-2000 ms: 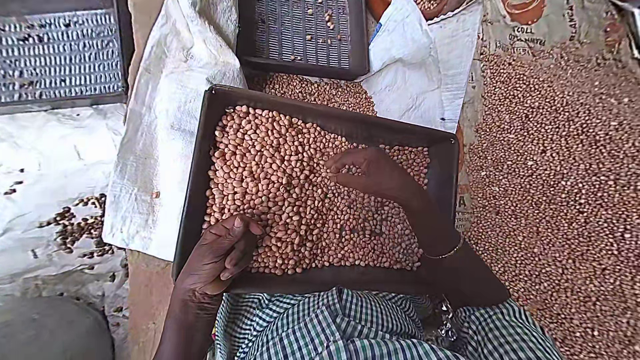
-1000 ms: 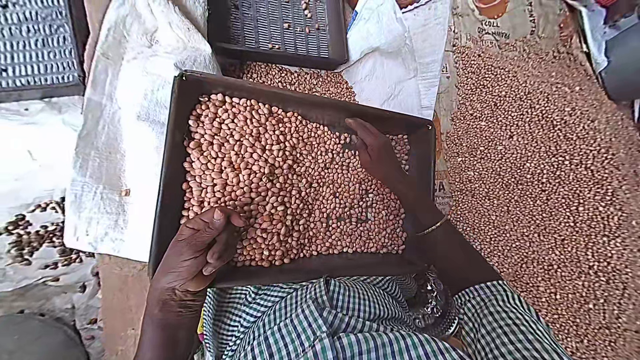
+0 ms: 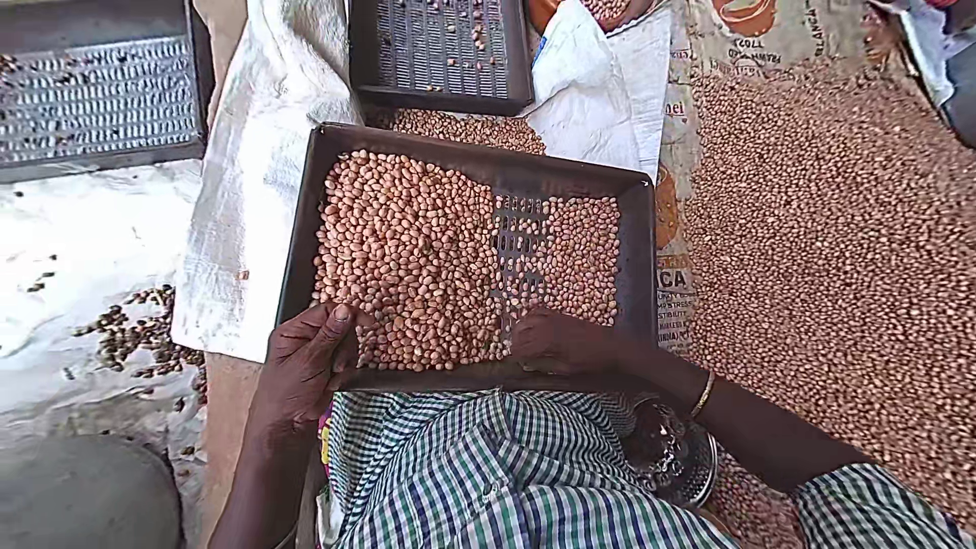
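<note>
A dark rectangular slotted tray (image 3: 652, 252) lies across my lap, tilted slightly. Reddish-brown peanut kernels (image 3: 412, 252) cover its left part thickly, and a smaller patch of kernels (image 3: 583, 259) lies at the right. Between them runs a strip of bare slots with scattered kernels. My left hand (image 3: 309, 362) is at the tray's lower left corner, thumb and fingers together at the rim; whether a kernel is between them I cannot tell. My right hand (image 3: 560, 341) is inside the tray near its front wall, fingers curled down against the bottom at the strip, fingertips hidden.
Another slotted tray (image 3: 442, 99) with a few kernels stands beyond, a third (image 3: 202, 84) at upper left. Kernels (image 3: 831, 290) spread widely over printed sacks at right. White sacking (image 3: 252, 175) lies at left, near dark scattered pieces (image 3: 141, 335). A metal bowl (image 3: 698, 465) sits beside my lap.
My right hand has moved from the upper middle of the tray down to its front wall. A strip of slots now shows between the kernels. My left hand stays at the lower left corner.
</note>
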